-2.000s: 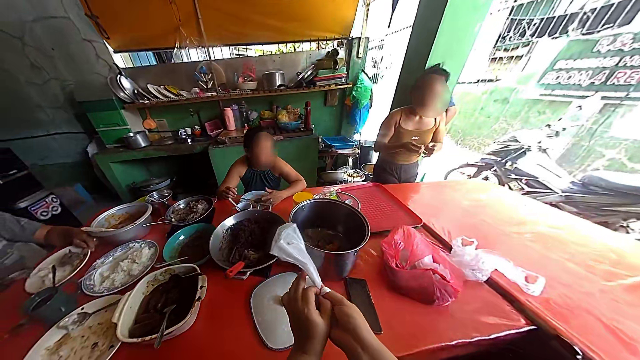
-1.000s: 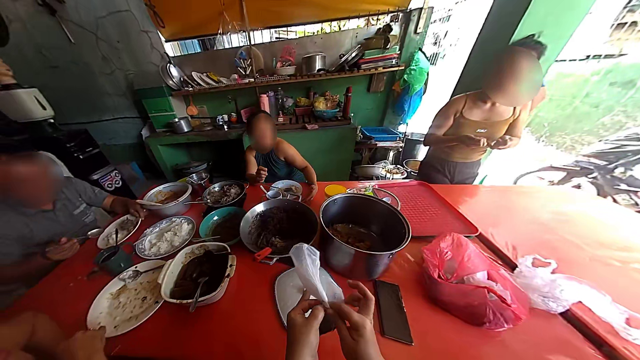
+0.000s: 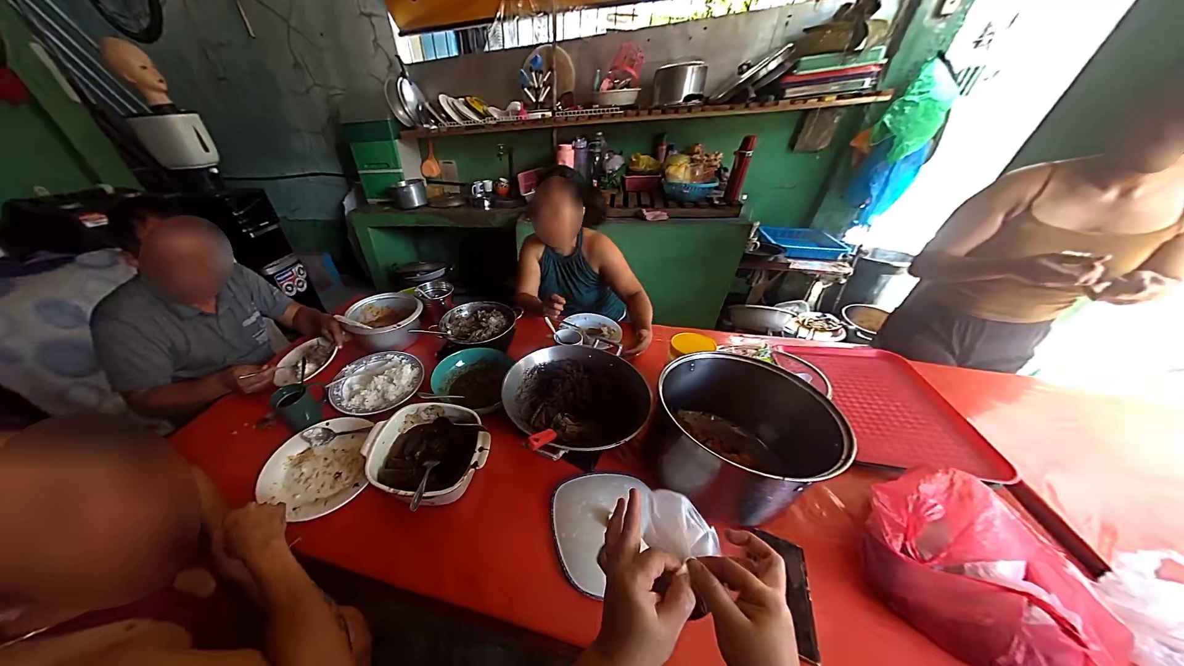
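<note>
Near the table's front edge, my left hand (image 3: 643, 587) and my right hand (image 3: 745, 592) meet, both pinching a clear plastic bag (image 3: 678, 523). Something dark shows between my fingers, mostly hidden. Beneath and behind the bag is a white plate (image 3: 581, 527) with a dark rim. A dark flat phone-like object (image 3: 797, 592) lies beside my right hand, partly covered by it. Beyond my hands stand a large metal pot (image 3: 712, 495) with food at its bottom and a wide pan (image 3: 578, 388) of dark food with a red-covered handle.
Left on the red table (image 3: 499, 546) are a white casserole dish (image 3: 375, 453), a used oval plate (image 3: 277, 472) and a rice plate (image 3: 416, 370). A red plastic bag (image 3: 980, 564) and red tray (image 3: 925, 416) occupy the right. Several people surround the table.
The view has swung left and down. The bag stood up from my hands two seconds ago; now it droops over the plate. My fingers have shifted on it.
</note>
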